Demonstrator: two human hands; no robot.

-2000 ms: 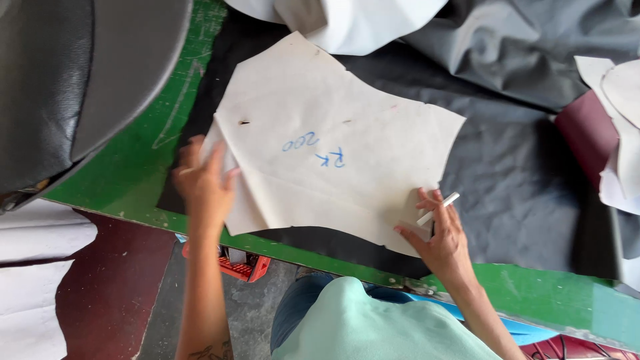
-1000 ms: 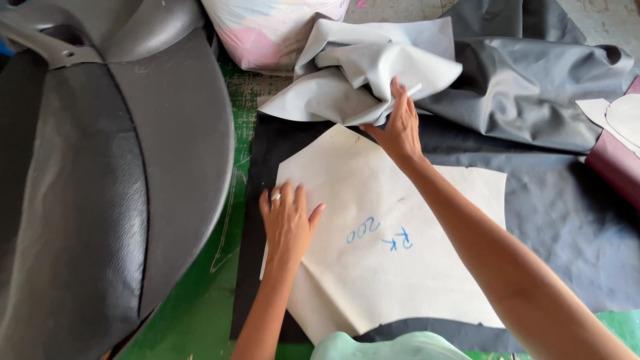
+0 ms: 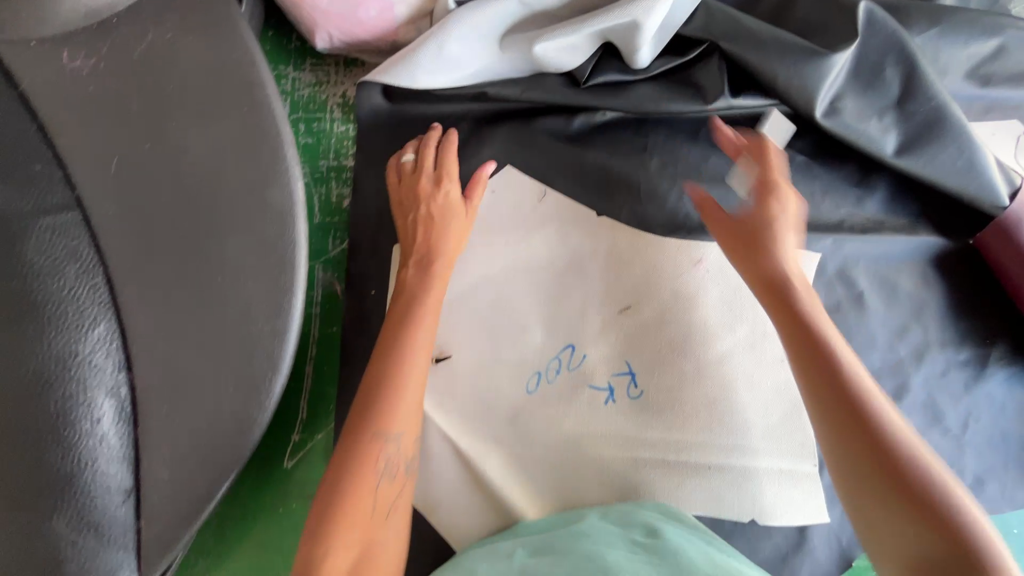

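A white pattern piece [image 3: 680, 384], marked in blue handwriting, lies on black vinyl-like sheet material [image 3: 560, 152]. My left hand [image 3: 432, 200], with a ring on one finger, rests palm down on the black sheet at the pattern's upper left corner; its fingers are somewhat apart and it holds nothing. My right hand [image 3: 756, 200] is blurred, above the black sheet near the pattern's upper right edge. It holds a small white block [image 3: 776, 128], perhaps chalk, partly hidden by the fingers.
A large black padded seat [image 3: 192, 192] fills the left side, beside the scratched green tabletop [image 3: 312, 368]. Folds of the sheet, with its pale grey underside [image 3: 480, 48], are bunched at the back. A pink and white bundle [image 3: 352, 24] sits behind. Maroon material [image 3: 1004, 248] lies at the right edge.
The bunched sheet has been pushed back, baring more black surface above the pattern. My right hand has left the pale folds and moved right. The view has come nearer to the work.
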